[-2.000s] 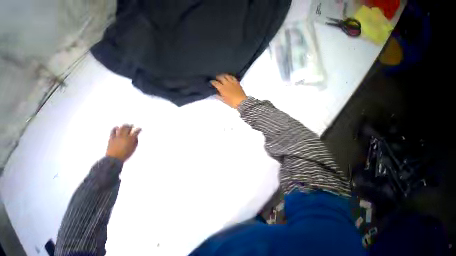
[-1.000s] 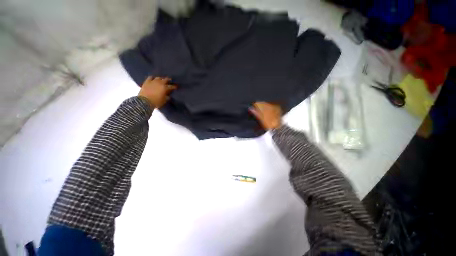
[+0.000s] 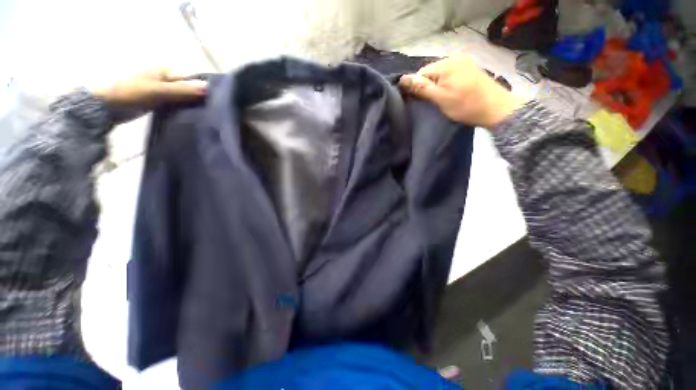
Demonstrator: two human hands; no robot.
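Note:
A dark charcoal-navy jacket (image 3: pixel 221 206) with lapels and a shiny grey lining hangs open-necked in front of me, over the table's near edge. My left hand (image 3: pixel 164 90) grips its shoulder at the left of the view. My right hand (image 3: pixel 454 85) pinches the other shoulder, with thumb and fingers on the cloth. A blue spot, perhaps a button, shows at the front closing. The jacket's lower hem is partly hidden by my blue clothing.
The white table (image 3: pixel 492 206) shows on both sides of the jacket. Red scraps (image 3: pixel 629 80), a blue piece and a yellow piece (image 3: pixel 612 131) lie at its right end. The grey floor at lower right has small white tags (image 3: pixel 486 339). Dark cloth lies behind the jacket.
The dark garment, spread on the table before, is now lifted upright and close to me, showing its collar and lining. Both hands have moved up and apart to its shoulders.

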